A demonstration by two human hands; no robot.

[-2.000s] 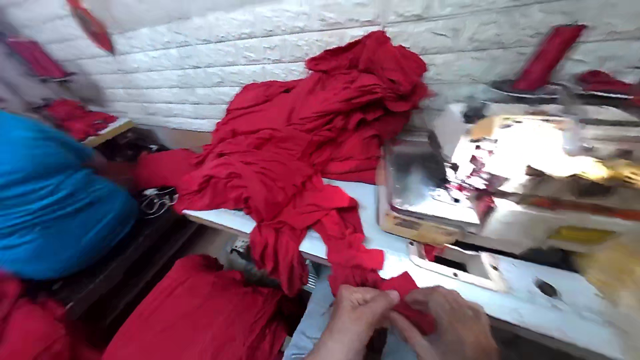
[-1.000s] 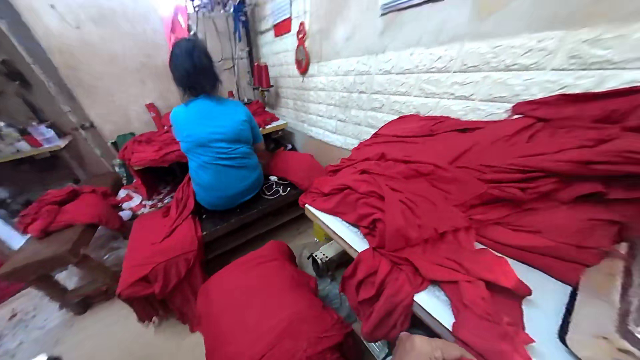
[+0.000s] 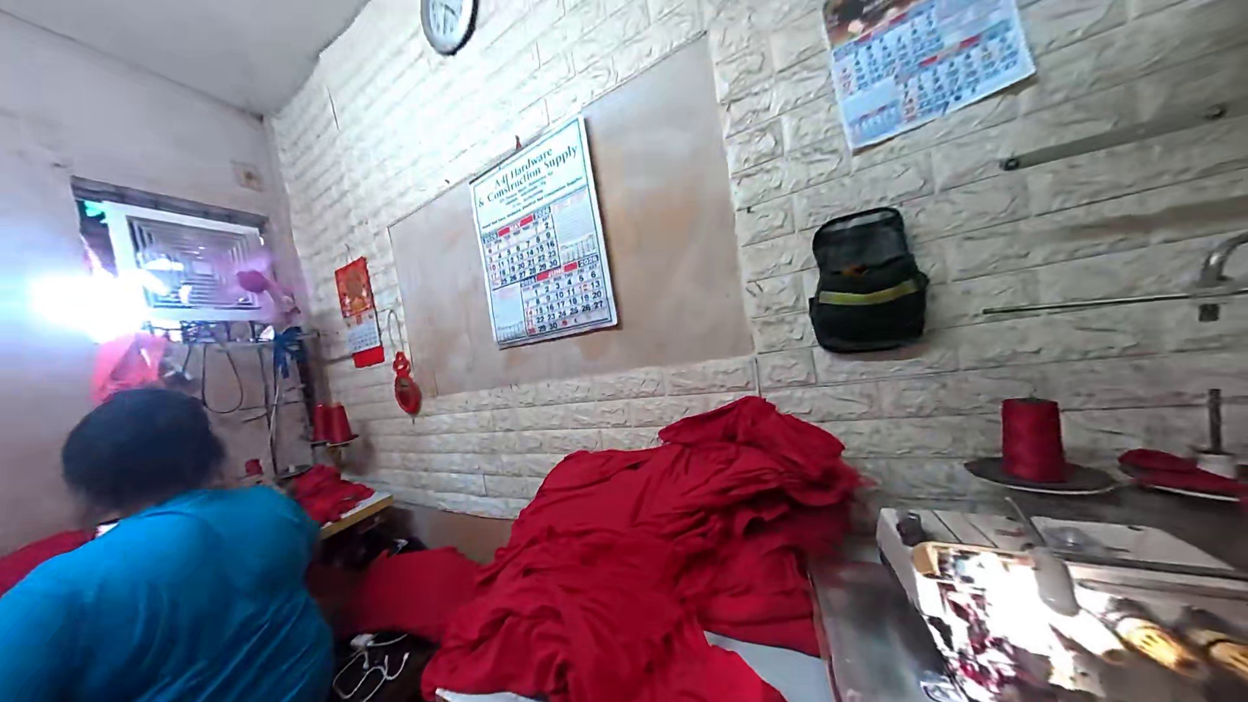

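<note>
Neither my left hand nor my right hand shows in the head view now. A large heap of red fabric lies on the white table top at the lower middle, one part of it hanging toward the bottom edge. To its right stands a sewing machine, with bright light on its metal parts. Behind the machine a cone of red thread rests on a round dark disc. What my hands hold or touch is hidden below the frame.
A person in a blue shirt sits at the left, beside more red fabric on another table. White cables lie near them. Calendars and a black pouch hang on the brick-pattern wall.
Two seconds ago both hands held a small red fabric piece near the table's front edge; one second ago one hand showed at the bottom. Now both are out of view. The view has tilted up.
</note>
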